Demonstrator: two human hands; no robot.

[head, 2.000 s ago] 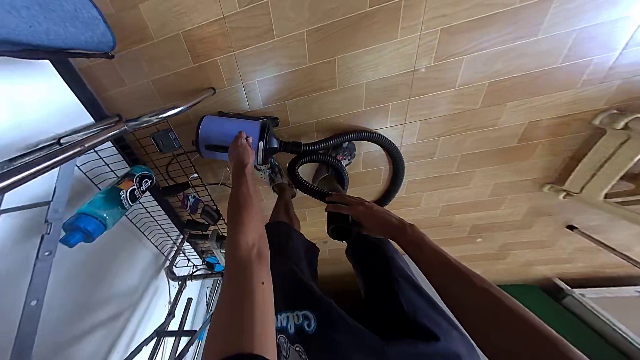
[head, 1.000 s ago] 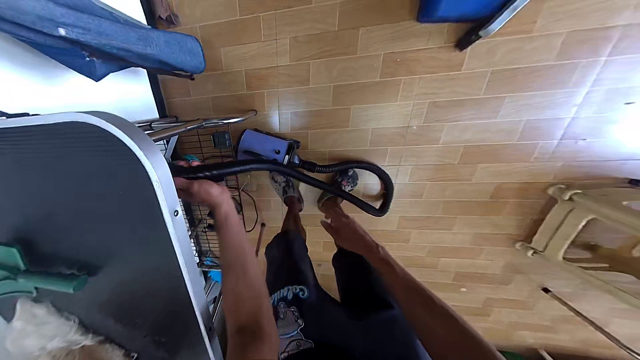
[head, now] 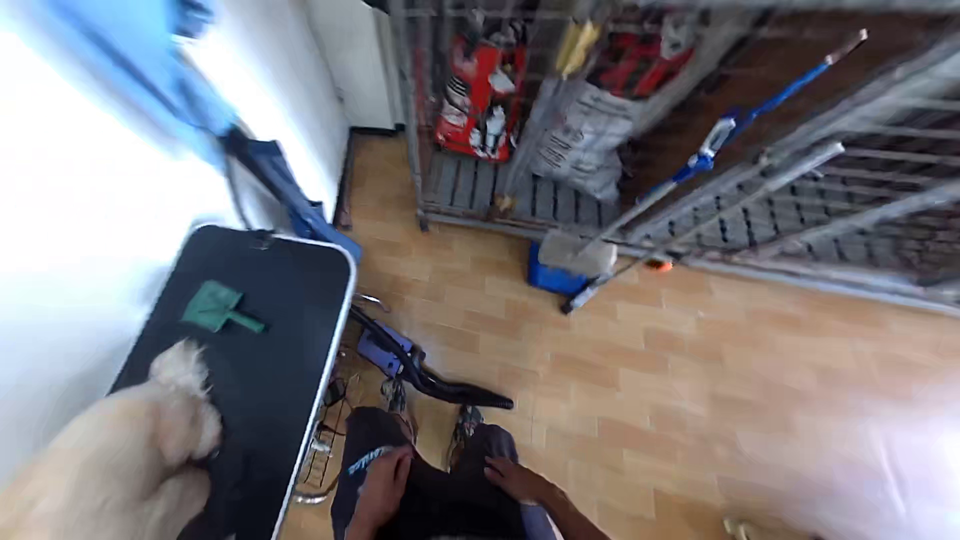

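Observation:
My left hand lies on my dark trousers at the left thigh, fingers loosely bent. On the other knee rests my right hand, its fingers a little apart and nothing in them. In front of my feet a black corrugated hose runs from a purple pet dryer on the floor, beside the grooming table. A cream-coloured, fluffy dog is on the black tabletop at the left, blurred. A green slicker brush lies near the dog's head.
Metal cages stand along the far side, with red and white bags inside. A long-handled mop leans against them near a blue dustpan or tray. Under the table is a wire rack. Blue cloth hangs behind the table.
My left hand has come away from the hose at the table edge and down to my thigh. The hose now lies lower, near my feet. The view has swung up toward the cages.

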